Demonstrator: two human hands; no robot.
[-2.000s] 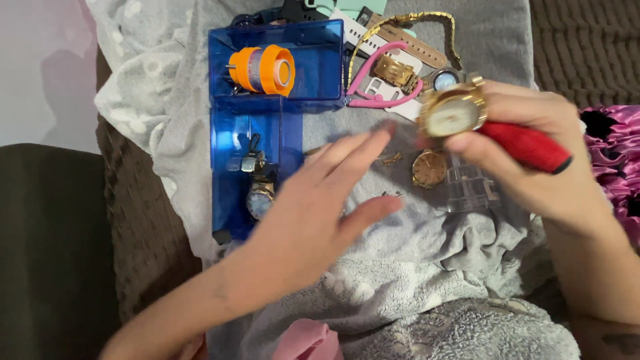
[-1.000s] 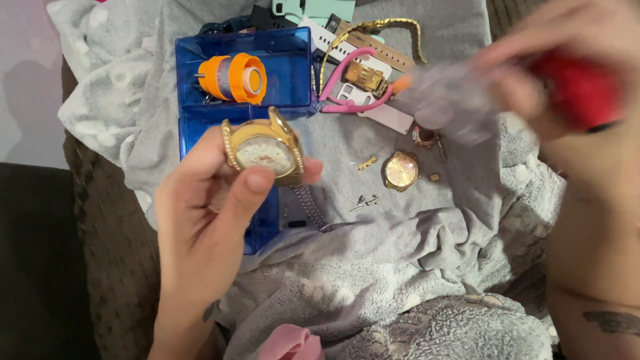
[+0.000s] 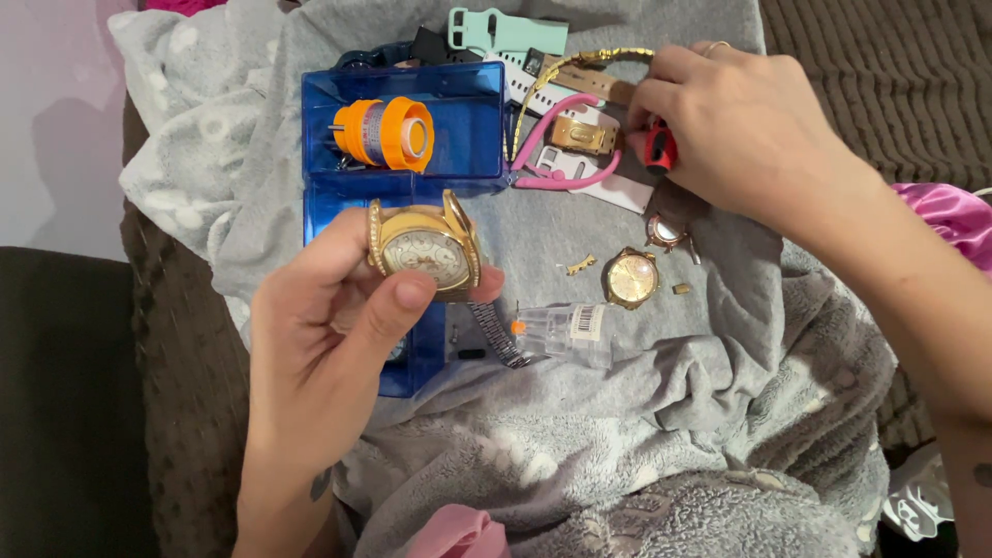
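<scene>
My left hand (image 3: 333, 341) grips a gold-toned watch case (image 3: 425, 252) with small stones along its edge and no strap attached, its dial facing up. At the upper right my right hand (image 3: 728, 132) is closed around a red and black tool handle (image 3: 660, 147); its tip is hidden. Beside those fingers lie a gold clasp (image 3: 583, 136), a pink strap-like loop (image 3: 552, 182) and a gold bracelet (image 3: 570, 63). Between the hands a clear plastic cone-shaped container (image 3: 566, 332) with an orange tip rests on its side near another gold watch case (image 3: 632, 277).
A blue plastic box (image 3: 480, 116) holds an orange plastic case (image 3: 384, 133). Behind it lie several watch straps, one mint green (image 3: 511, 32). A rose-gold watch case (image 3: 666, 231) and a dark metal bracelet (image 3: 496, 335) lie on the grey blanket (image 3: 728, 349).
The gold watch case has passed from my right hand to my left. The clear container now lies on the blanket, and my right hand has moved to beside the straps with the red handle.
</scene>
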